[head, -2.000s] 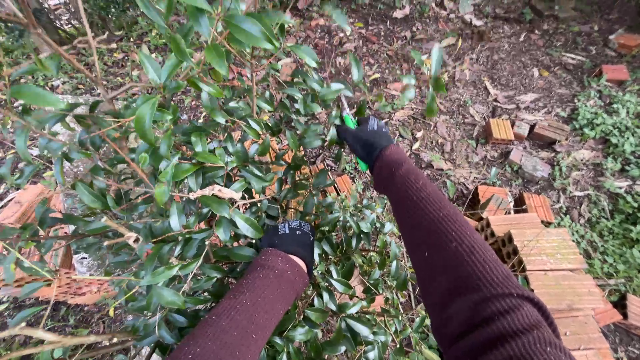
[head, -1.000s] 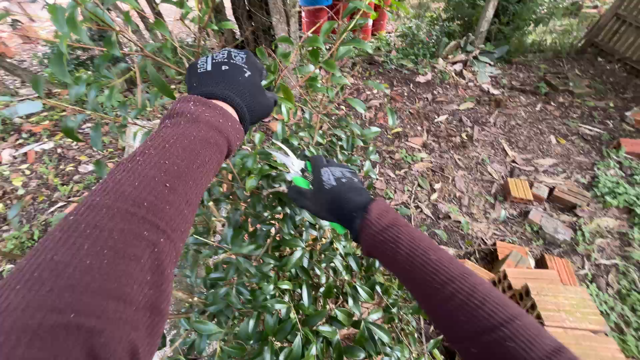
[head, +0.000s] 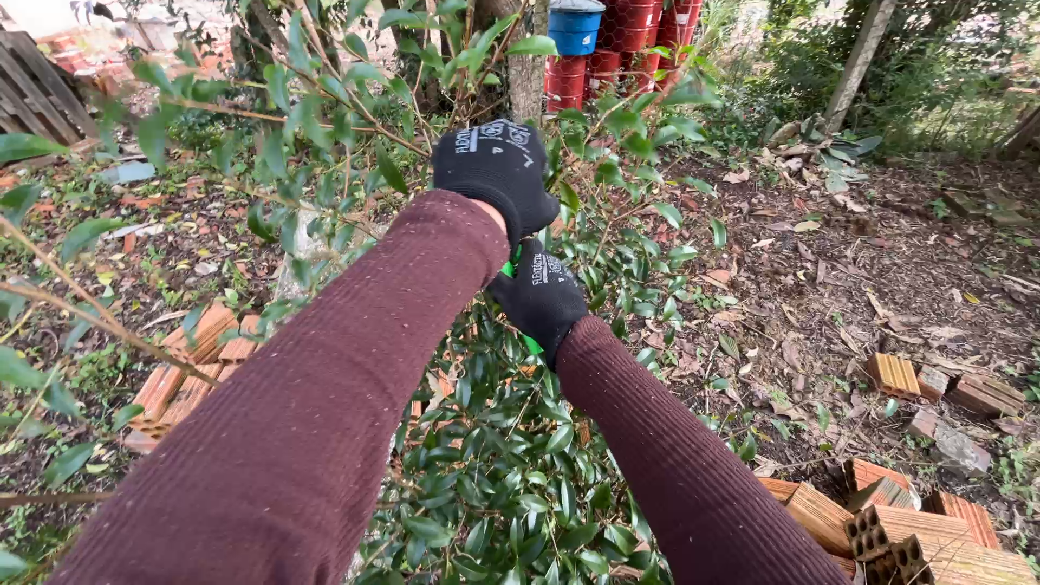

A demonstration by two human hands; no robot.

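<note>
My left hand (head: 496,175), in a black knit work glove, is closed around stems of a leafy green shrub (head: 520,455) at the upper middle of the view. Just below it, and close against its wrist, my right hand (head: 543,294) in a matching glove grips a hand pruner with green handles (head: 532,344). Parts of the green show beside the fingers and under the palm. The pruner's blades are hidden behind the left hand and wrist. Leafy branches rise around both hands.
Hollow clay bricks (head: 934,528) are piled at the lower right, with more bricks (head: 187,374) at the left. Red drums (head: 626,57) and a blue bucket (head: 574,28) stand behind wire mesh near a trunk (head: 524,73). Thin branches cross the left foreground.
My left hand has gone from low in the foliage to higher stems. The right hand with the pruner has come in beneath it, and the blades are now out of sight. The view has tilted up.
</note>
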